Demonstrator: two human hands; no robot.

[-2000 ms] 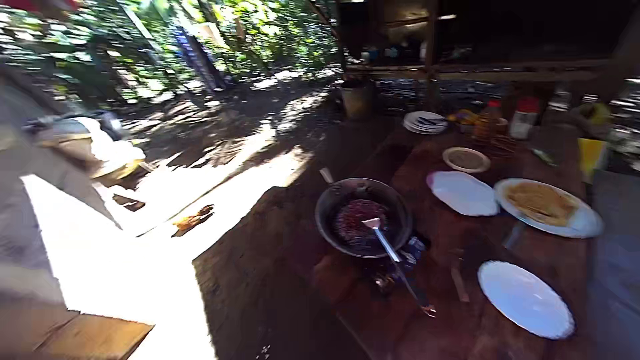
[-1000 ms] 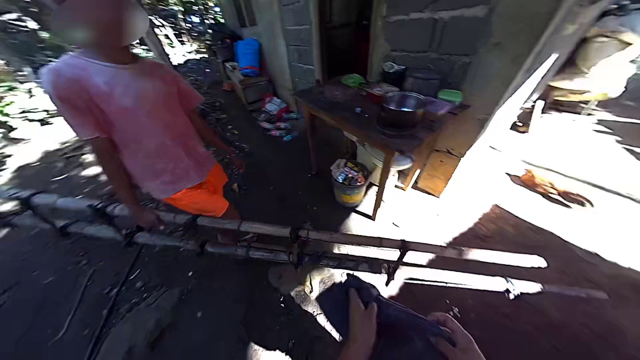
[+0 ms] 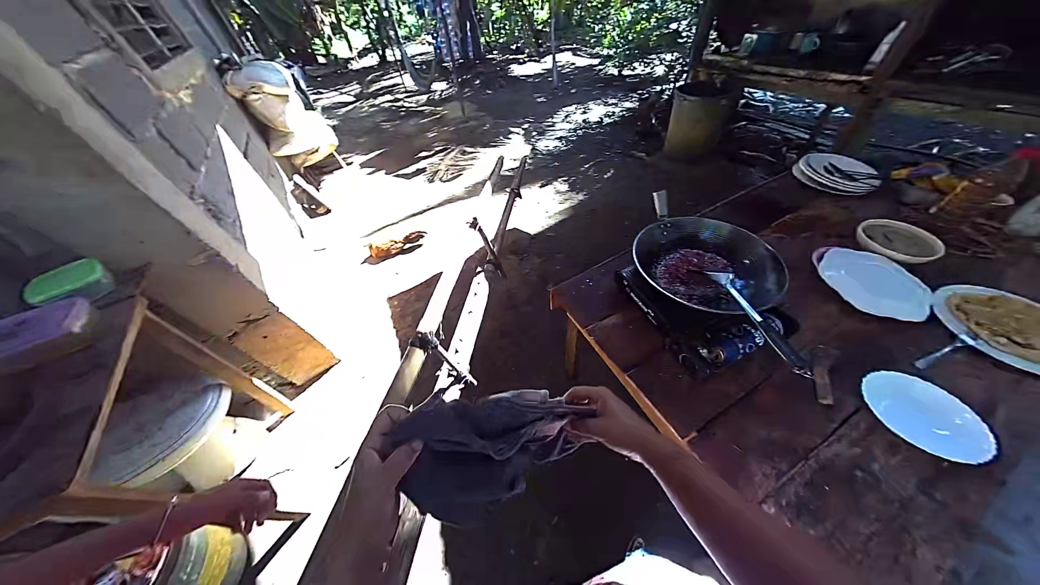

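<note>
A dark, crumpled cloth hangs between both hands at the lower middle of the head view. My left hand grips its left end, the thumb on top. Its right end is pinched by the fingers of my right hand, near the table's corner. Right of the hands, a wok stands on a portable gas stove and holds dark red food in liquid. A metal spatula rests in the wok, its handle over the table.
A white oval dish, a scalloped plate, a plate of brownish food and a bowl stand on the table. A bamboo ladder-like frame runs away from me. Another person's hand is at lower left, near a lidded bucket.
The view has swung right, from the standing person and the other table back to the wok. The dark cloth, low in view one second ago, is still in both hands, now spread between them.
</note>
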